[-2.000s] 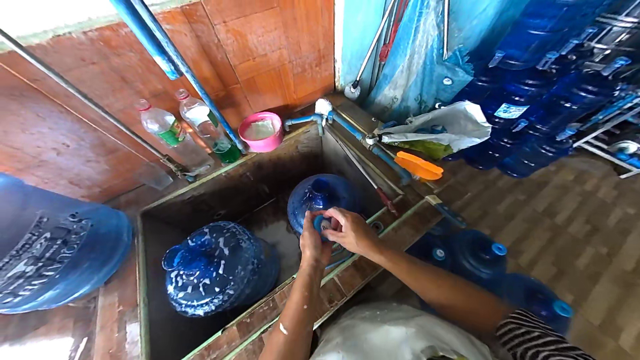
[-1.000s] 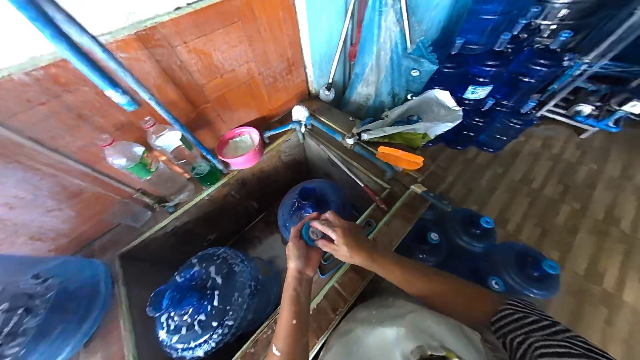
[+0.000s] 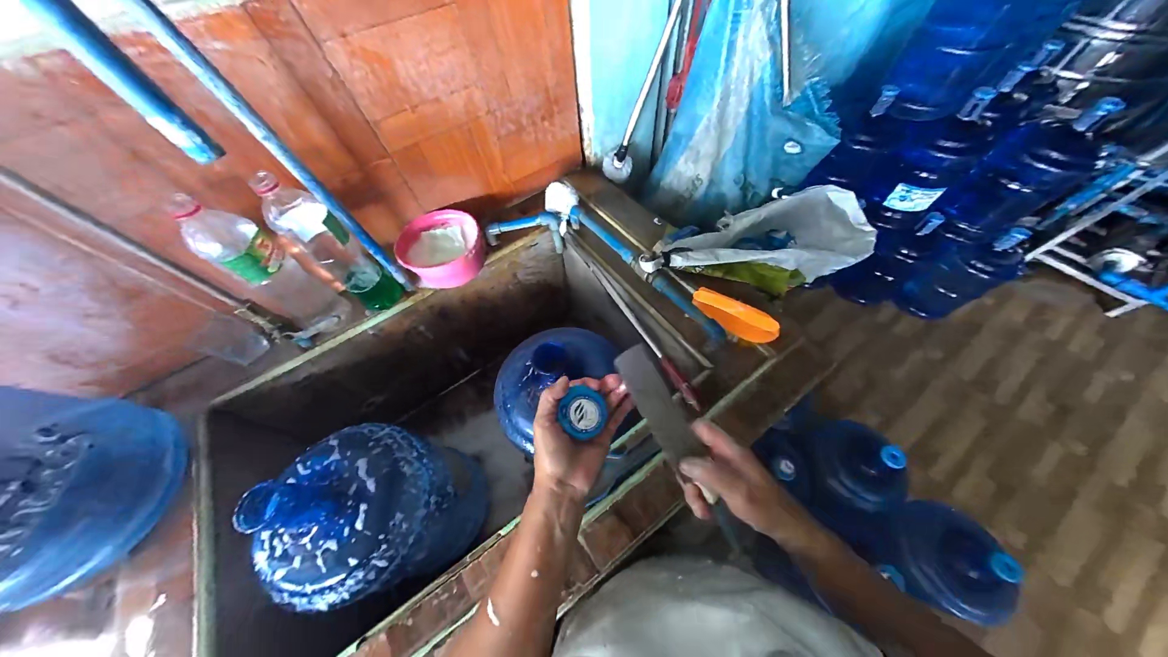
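Note:
My left hand (image 3: 570, 447) holds a blue bottle cap (image 3: 582, 412) with a white marking, its round face up. Behind that hand a blue water jug (image 3: 558, 360) stands in the trough. My right hand (image 3: 730, 470) grips the handle of a flat, dull grey blade, apparently a large knife (image 3: 659, 406), tilted up toward the left and apart from the cap. A second blue jug (image 3: 356, 511), spotted with white foam, leans in the trough at the left.
The trough's near rim (image 3: 511, 538) runs below my hands. A pink tub (image 3: 441, 248), plastic bottles (image 3: 365, 283) and an orange plastic piece (image 3: 735, 316) lie around its edges. Several capped blue jugs (image 3: 958, 557) stand at the lower right, more at the upper right.
Both hands were together around the cap over the jug; now they are apart. The right hand has moved right and has taken hold of the blade. The cap stays in the left hand.

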